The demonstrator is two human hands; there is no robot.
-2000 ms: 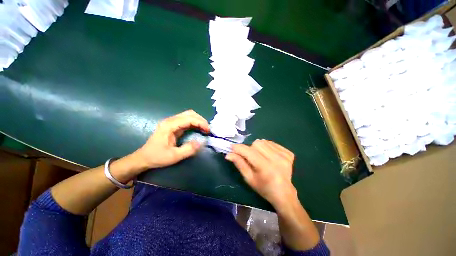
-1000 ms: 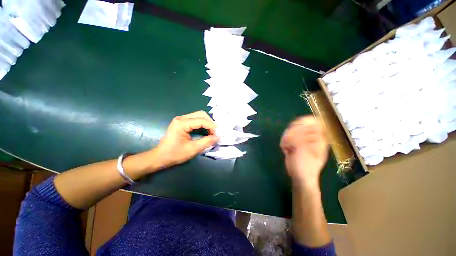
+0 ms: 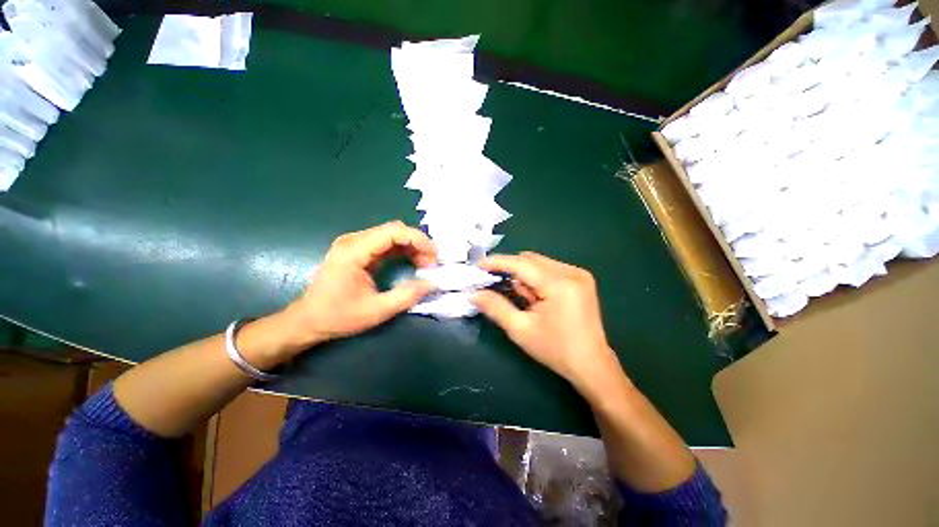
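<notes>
A long overlapping row of white packets [image 3: 450, 154] lies on the dark-green table [image 3: 257, 165], running away from me with jagged edges. My left hand [image 3: 360, 283] pinches the left side of the packets at the row's near end [image 3: 453, 278] between thumb and fingers. My right hand [image 3: 546, 309] pinches the right side of the same packets. At least two packets show between my fingertips, one nearer to me than the other. The fingers hide part of them.
An open carton [image 3: 710, 237] filled with white packets [image 3: 803, 154] stands at right, its plain flap [image 3: 834, 401] towards me. A shiny brown strip [image 3: 685, 242] lies along its near side. Fanned white stacks [image 3: 57, 62] are at far left, a single packet [image 3: 201, 41] beside them.
My right hand has come back from near the carton to the row's near end and now grips there. My left hand stays at the row. The view has shifted slightly.
</notes>
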